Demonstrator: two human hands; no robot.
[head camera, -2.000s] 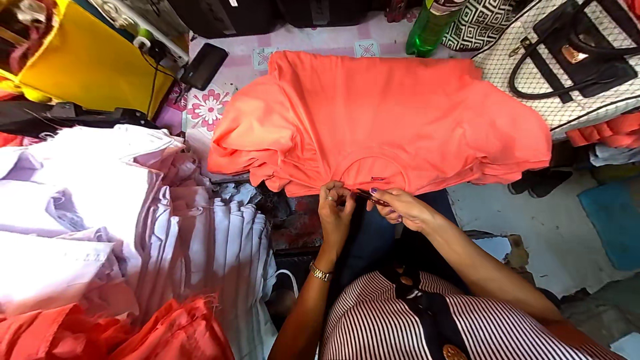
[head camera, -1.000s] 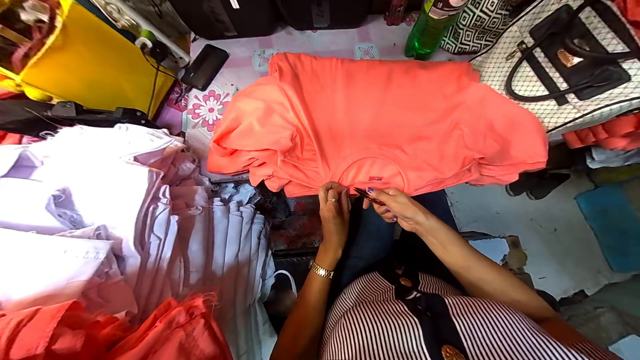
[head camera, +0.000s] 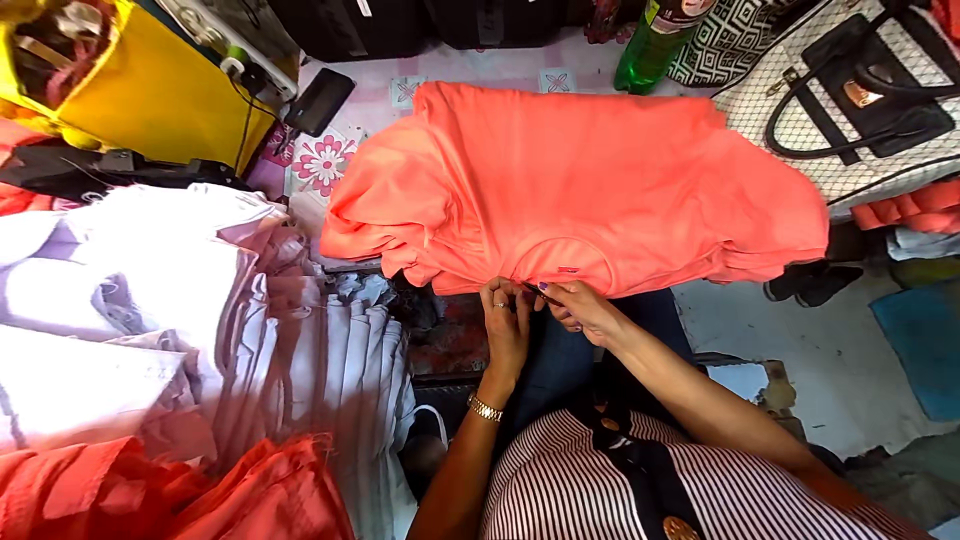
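A pile of coral knit shirts (head camera: 592, 165) lies over the table's near edge, the top one's round neckline towards me. My left hand (head camera: 506, 319), with a ring and a metal watch, pinches the shirt's edge just left of the neckline. My right hand (head camera: 581, 309), with dark painted nails, holds a small dark pointed tool (head camera: 541, 294), perhaps thread snips, whose tip is at the fabric beside my left fingertips. A small dark label (head camera: 568, 269) shows inside the neckline. Whether the tool's tips are apart is too small to tell.
Folded white garments (head camera: 135, 277) are heaped at left, with red cloth (head camera: 247, 495) in front. Behind are a yellow bag (head camera: 165, 82), a phone (head camera: 320, 102) and a power strip (head camera: 217, 37). A green bottle (head camera: 651, 49) and a handbag (head camera: 817, 97) stand at back right.
My right hand and the tool have shifted slightly left towards my left fingertips since one second ago. The shirt pile lies where it was.
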